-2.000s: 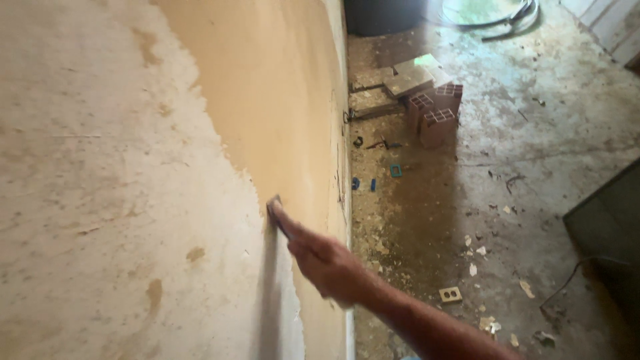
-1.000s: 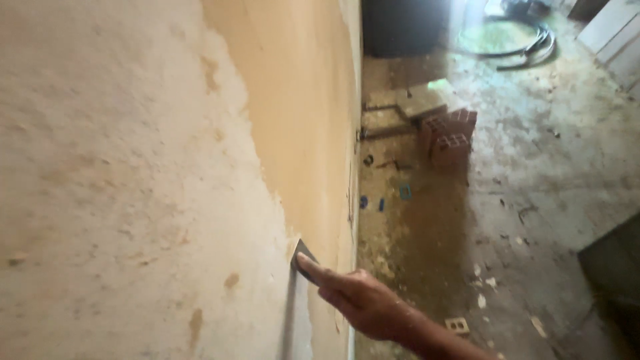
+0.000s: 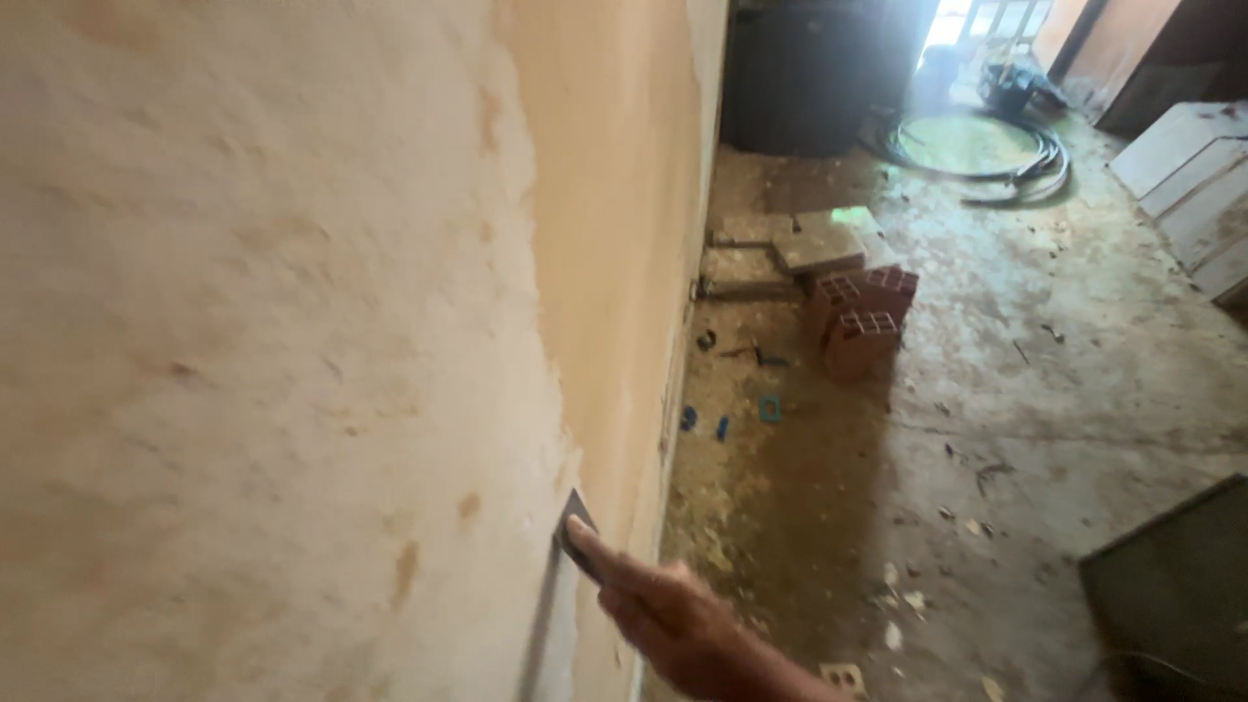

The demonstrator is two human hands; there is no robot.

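Observation:
My right hand (image 3: 673,614) grips a dark, flat scraper or putty knife (image 3: 579,536) low in the view, with a finger stretched along the blade. The blade's edge lies at the wall, by the border between the whitish, patchy surface (image 3: 292,341) on the left and a tan strip (image 3: 604,244) beside it. Small tan spots show through the whitish part. A dark shadow runs down the wall below the blade. The handle is hidden in my hand. My left hand is out of view.
Red hollow bricks (image 3: 863,327) and flat boards (image 3: 829,239) lie on the littered floor near the wall's base. Behind them stand a large dark container (image 3: 809,78) and a coil of hose (image 3: 1048,161). A dark panel-like object (image 3: 1170,575) is at the lower right.
The view has shifted, showing more of the far floor. My right hand still holds the scraper against the wall near the colour border.

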